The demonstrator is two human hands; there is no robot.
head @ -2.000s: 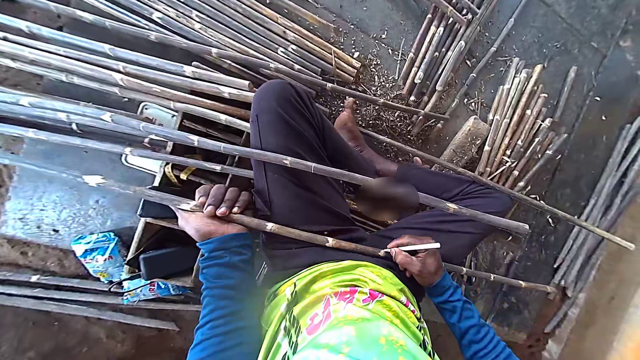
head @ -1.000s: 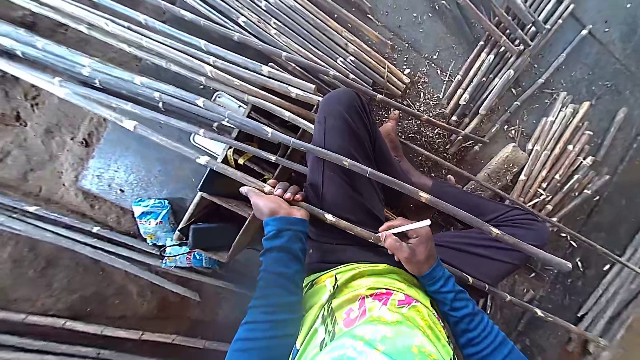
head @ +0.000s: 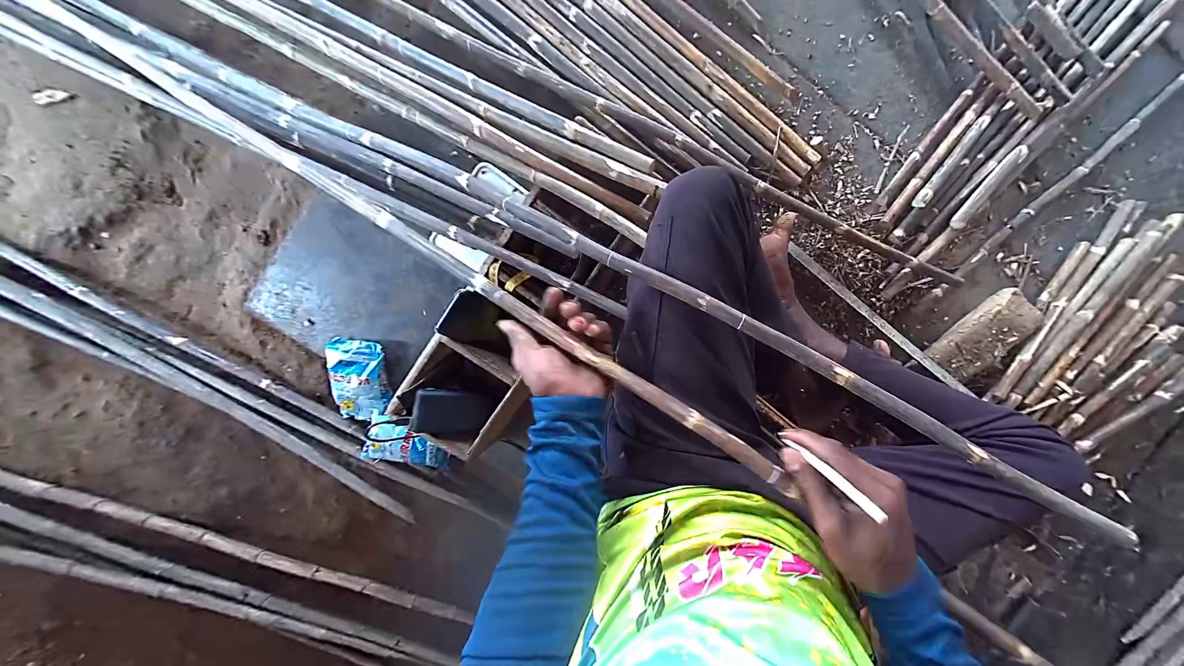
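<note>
A long bamboo pole (head: 671, 403) runs slantwise across my lap. My left hand (head: 560, 356) lies under and around it, palm up, thumb on one side and fingers loosely curled on the other. My right hand (head: 856, 518) is on the same pole further down and holds a thin white stick-like tool (head: 837, 479) between thumb and fingers; whether it has a blade cannot be seen. A second bamboo pole (head: 888, 405) rests across my bent legs.
Many bamboo poles (head: 555, 139) stretch to the upper left. Cut pieces (head: 1091, 333) are piled at the right by a short log (head: 985, 333). Beside my left arm stands a wooden box (head: 504, 418) with a dark object (head: 451, 413); blue packets (head: 358, 377) lie near it. Shavings (head: 837, 199) litter the ground.
My left hand has turned from a knuckles-up grip to palm up under the pole, its fingers now looser. My right hand still holds the white tool at the pole. The view has shifted.
</note>
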